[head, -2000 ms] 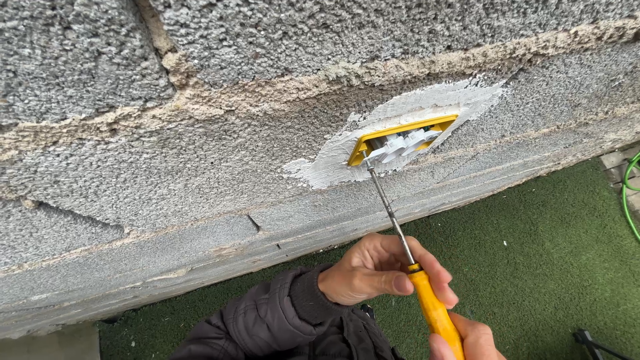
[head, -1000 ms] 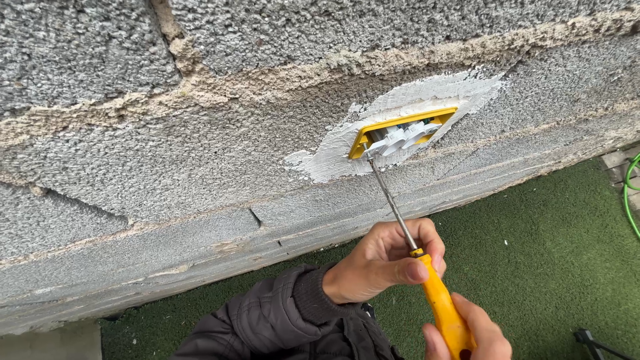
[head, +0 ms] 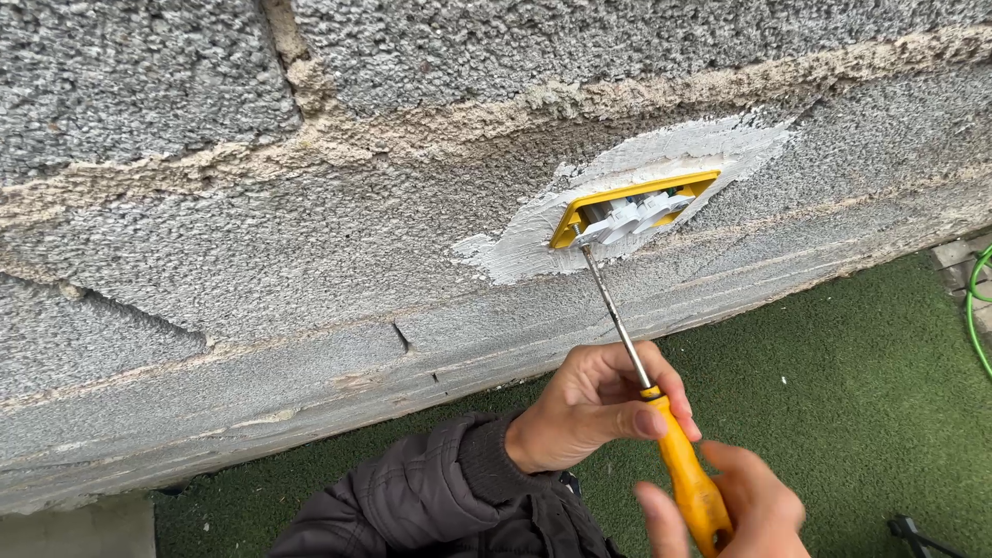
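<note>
A yellow-handled screwdriver [head: 688, 480] slants up to a yellow electrical box [head: 647, 190] set in the block wall. Its tip meets a screw [head: 576, 230] at the near left corner of the white socket insert [head: 632, 218], which sits tilted in the box. My left hand [head: 601, 403] holds the screwdriver between thumb and fingers where shank meets handle. Around the lower handle is my right hand [head: 736, 504], slightly blurred, thumb and fingers apart on either side; whether it touches the handle is unclear. Wires inside the box are mostly hidden.
White filler [head: 519, 240] surrounds the box on the rough block wall [head: 349, 256]. Green artificial turf [head: 837, 387] lies below. A green hose [head: 973, 318] curves over paving at the right edge, and a black object [head: 918, 539] stands at the lower right.
The fingers of my right hand have spread from around the screwdriver handle. My left hand stays at the top of the handle, and the tip remains at the same corner of the insert.
</note>
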